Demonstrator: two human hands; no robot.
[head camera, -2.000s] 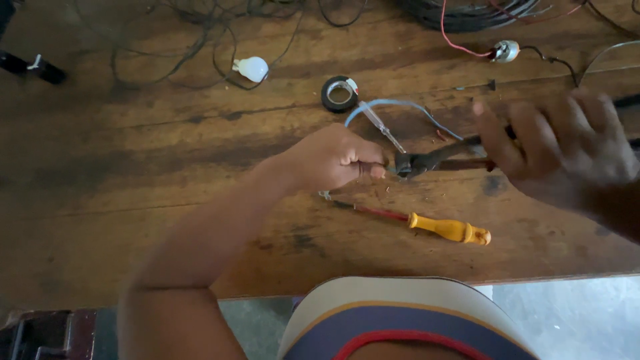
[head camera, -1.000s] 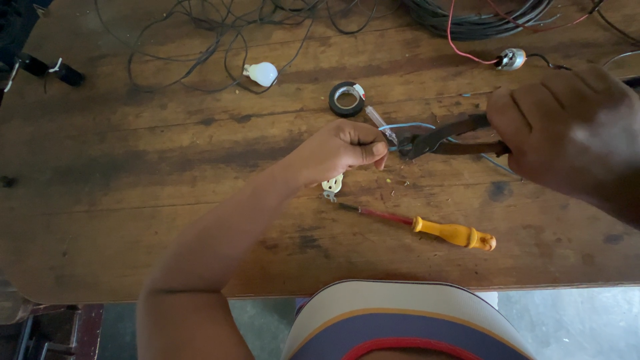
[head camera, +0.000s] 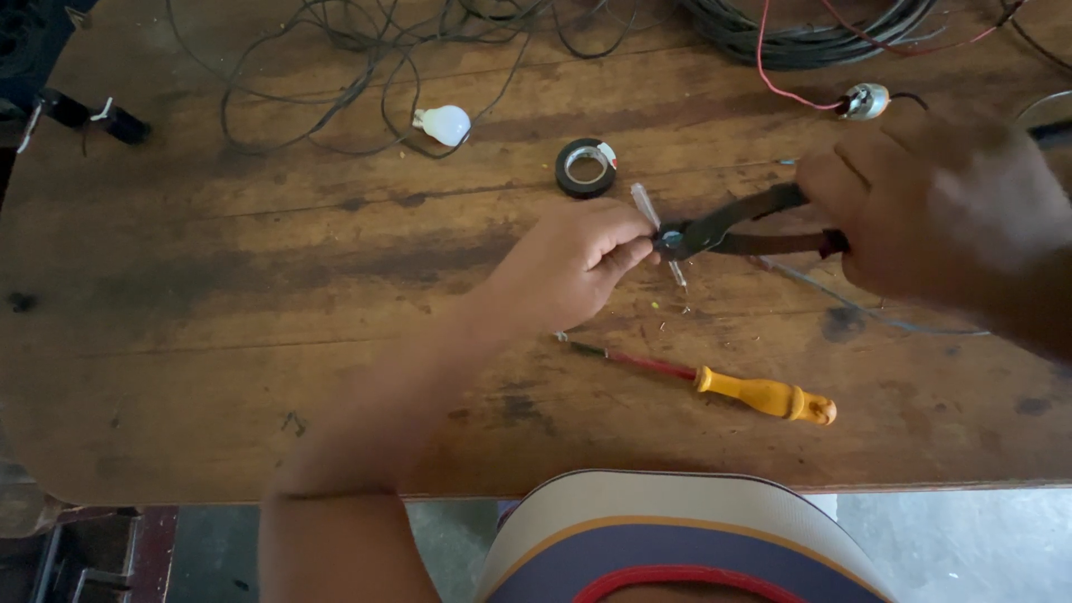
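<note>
My right hand (head camera: 930, 209) is closed around the handles of dark pliers (head camera: 737, 226), whose jaws meet the fingertips of my left hand (head camera: 586, 260). The thumb and forefinger of my left hand pinch something small at the jaws, mostly hidden. A blue wire (head camera: 871, 311) lies below my right hand. Under the jaws is a slim clear-handled tester or screwdriver (head camera: 643, 203). A roll of black electrical tape (head camera: 586, 168) rests just above my left hand. Nearer the table's front edge lies a screwdriver with a yellow handle (head camera: 758, 394) and a red shaft.
A white bulb (head camera: 445, 125) lies by tangled dark wires (head camera: 360, 84). At the back right are a coil of black cable (head camera: 804, 42) and a metal lamp holder or similar part (head camera: 864, 101) on a red wire. Black cylindrical parts (head camera: 121, 124) lie far left on the wooden table (head camera: 209, 402).
The blue wire, earlier arching above the pliers' jaws, now shows below my right hand. The pale piece seen beside my left hand one second ago is now mostly out of sight.
</note>
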